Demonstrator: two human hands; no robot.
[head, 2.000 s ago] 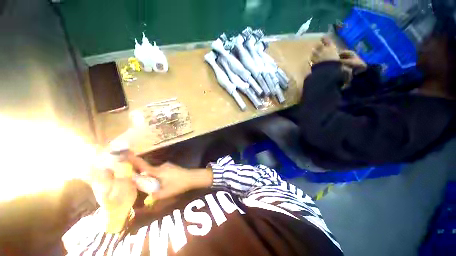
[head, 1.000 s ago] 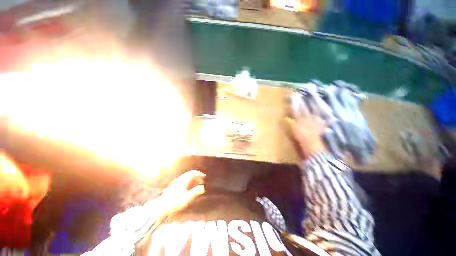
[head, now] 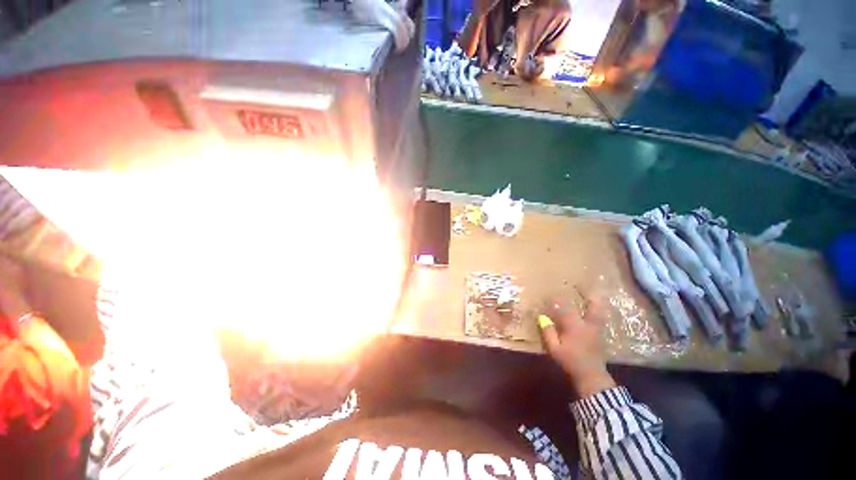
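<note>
My right hand (head: 577, 337) is over the bench between the parts pad and the limbs, fingers spread, with a yellow cot on one fingertip and nothing seen in it. My left sleeve runs towards the glowing oven (head: 272, 103); the left hand is lost in the glare. Several pale grey moulded limbs (head: 699, 272) lie side by side, right of my right hand, narrow ends towards me. Small silvery pins (head: 497, 291) lie on the square parts pad (head: 483, 324). The oven's inside is hidden by glare.
A black phone (head: 432, 232), yellow finger cots (head: 462, 220) and white bottles (head: 502, 212) stand near the green panel (head: 544, 155). Small pale parts (head: 798, 314) lie at the right. Another person's arm (head: 42, 225) reaches towards the oven at left; more limbs lie beyond the panel.
The view has swung left, showing more of the oven. My right hand has left the limbs and moved left, empty. My left hand has gone from the lap into the oven's glare.
</note>
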